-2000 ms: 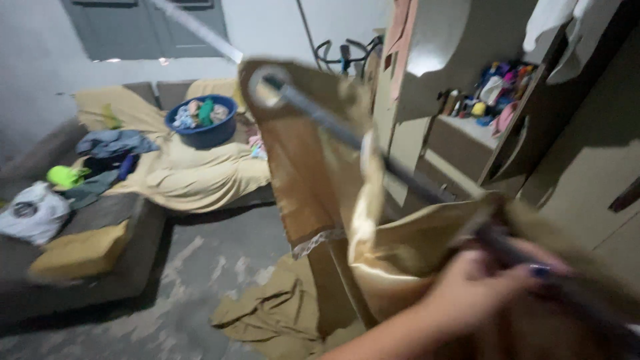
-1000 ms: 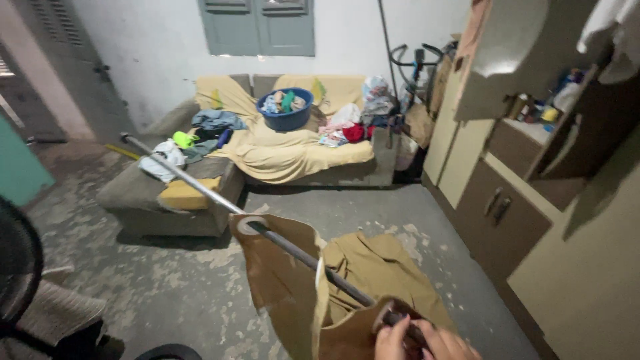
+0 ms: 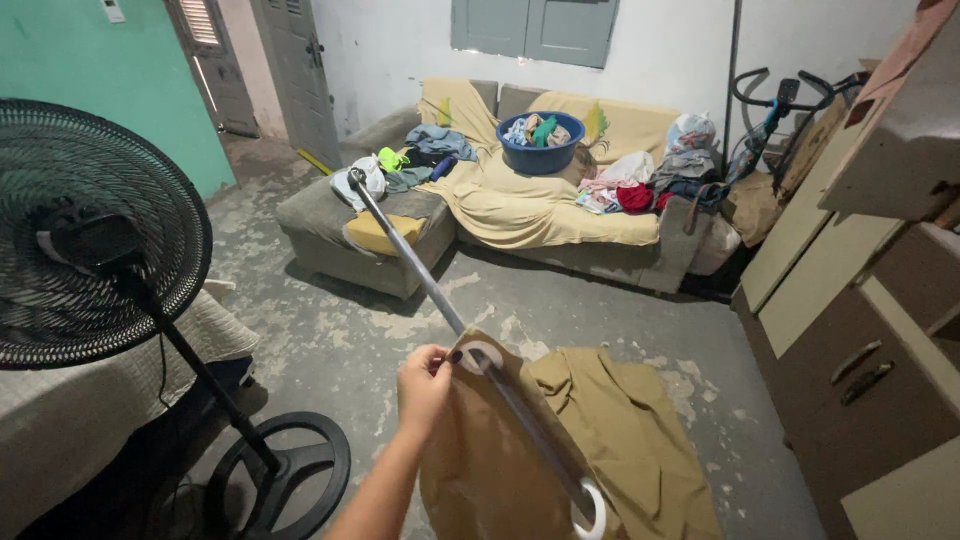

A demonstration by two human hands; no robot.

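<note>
A metal curtain rod (image 3: 424,274) slants from the sofa's left part, high in the view, down to the lower right. A brown curtain (image 3: 487,450) hangs on it, the rod passing through its white eyelet rings. My left hand (image 3: 424,390) pinches the curtain's top edge between thumb and fingers, just left of the upper ring (image 3: 491,351). Another white ring (image 3: 596,514) shows near the bottom edge. More tan fabric (image 3: 630,427) lies in folds on the floor to the right. My right hand is out of view, and so is the rod's near end.
A black pedestal fan (image 3: 105,240) stands at left, beside a surface with a white cover (image 3: 217,322). Ahead is a sofa (image 3: 555,217) bearing clothes and a blue basin (image 3: 541,157). An exercise bike (image 3: 772,112) stands at back right, and a cabinet (image 3: 832,420) lines the right side.
My left hand is now at the curtain's edge by the upper ring. The hand seen on the rod at lower right one second ago is gone from view. The view has turned left.
</note>
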